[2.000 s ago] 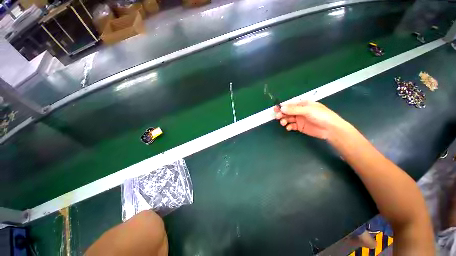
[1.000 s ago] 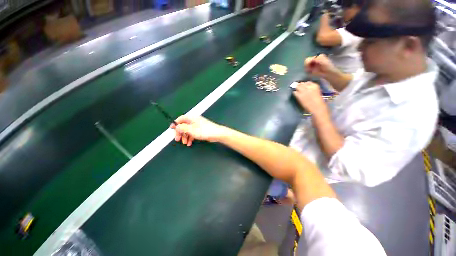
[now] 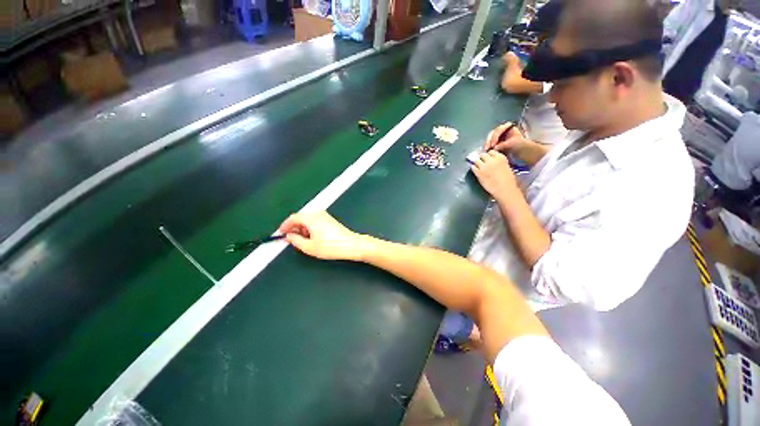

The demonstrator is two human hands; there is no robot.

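My right hand (image 3: 321, 236) rests at the whitish rail, its fingers closed on the dark tweezers (image 3: 254, 243). The tweezers point left over the green conveyor belt, and their tips touch nothing that I can make out. One electronic unit (image 3: 32, 409), dark with a yellow-white block, lies on the belt at the lower left edge. Another unit (image 3: 367, 128) lies farther up the belt, and a third (image 3: 419, 91) lies beyond it. My left hand is out of the picture.
A pale thin rod (image 3: 188, 255) lies across the belt beside the rail (image 3: 179, 326). A clear plastic bag (image 3: 125, 413) is cut off at the bottom. Metallic parts (image 3: 427, 156) and cream parts (image 3: 446, 134) lie on the bench. A neighbouring worker (image 3: 600, 191) sits at the right.
The view has swung right, bringing the neighbouring worker in. The tweezers, pointing up and left before, now lie nearly level. The near unit has shifted to the lower left edge.
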